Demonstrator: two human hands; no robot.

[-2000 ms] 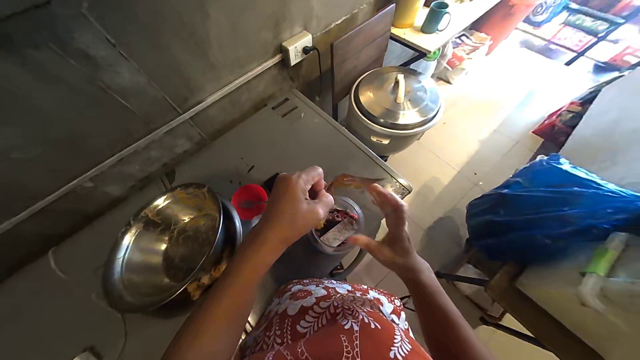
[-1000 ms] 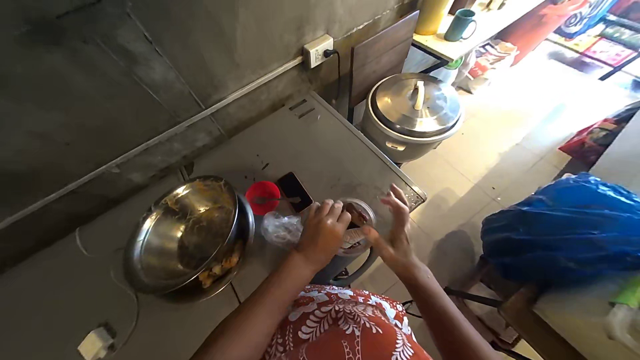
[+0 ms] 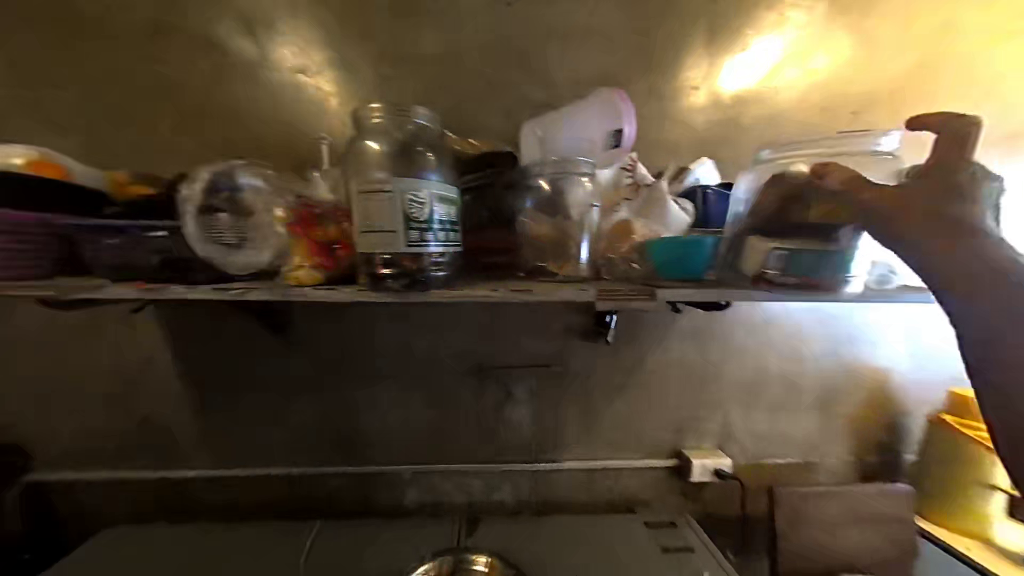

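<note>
My right hand is raised at the right end of a wall shelf, beside and partly in front of a clear wide-mouthed jar. That jar has dark contents and a label. One fingertip overlaps the jar's upper part, and another finger points up; blur hides whether the hand grips it. My left hand is out of view. Left of the jar are a teal bowl, a smaller clear jar and a tall clear jar with a green-and-white label.
A pale pink plastic container lies tilted among bags on the shelf. Farther left is a round wrapped item. Below are a wall socket with a plug, a grey tabletop and a metal bowl's rim.
The view has swung up from the table to the wall shelf. My right hand has risen from the container near my body to the shelf's right end; my left hand has left the view.
</note>
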